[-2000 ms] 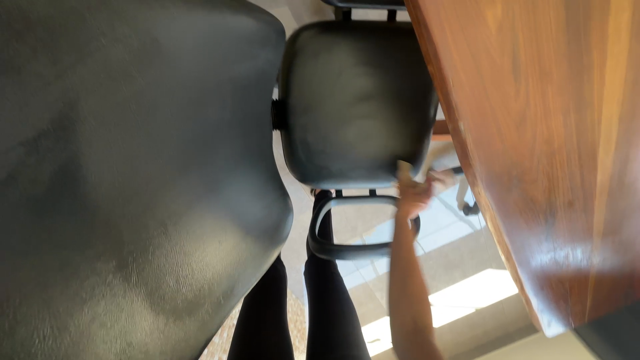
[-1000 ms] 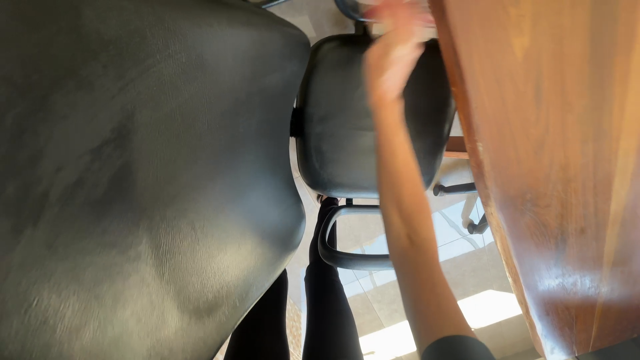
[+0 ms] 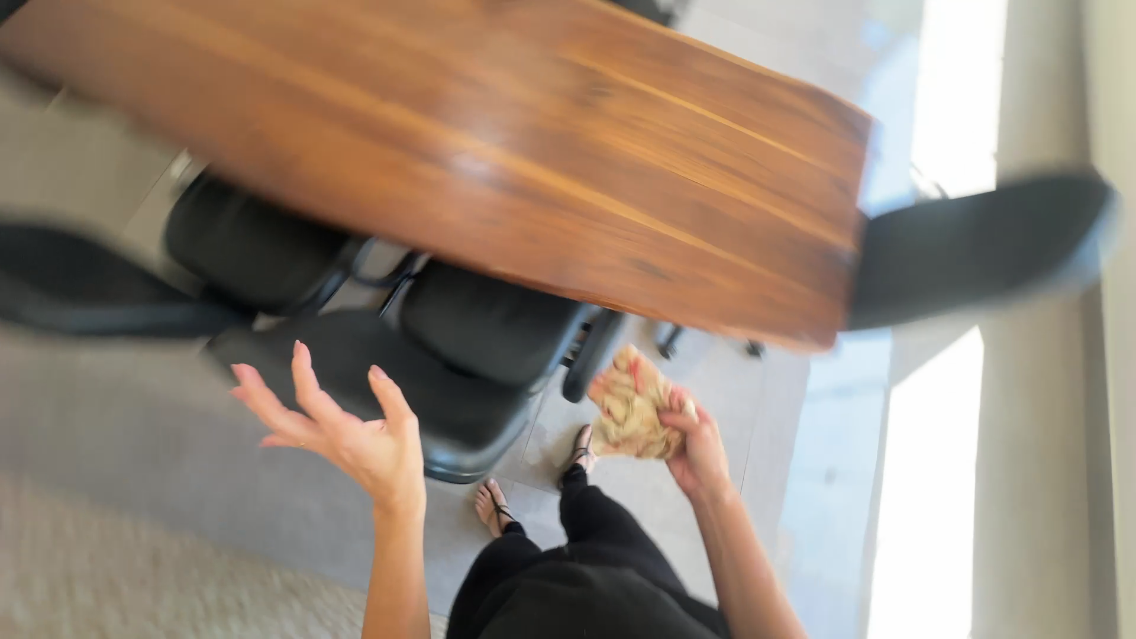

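My right hand (image 3: 697, 444) holds a crumpled, cream-coloured cloth (image 3: 632, 404) with reddish marks, in front of my body at the right of centre. My left hand (image 3: 342, 422) is raised on the left, palm up, its fingers spread with nothing in them. Beyond both hands lies a wooden table (image 3: 532, 169) with a polished brown top; neither hand touches it. Between my hands and the table stands a black office chair (image 3: 493, 319), partly under the table edge.
Another black chair (image 3: 253, 244) stands at the table's left part, with a blurred chair back (image 3: 98, 284) behind it. A black chair (image 3: 976, 248) is at the table's right end. A beige rug (image 3: 106, 568) lies at the lower left.
The view has turned and moved back widely, showing the tabletop. My left hand and the cloth in my right hand are now seen; earlier only one arm showed, over a black chair seat.
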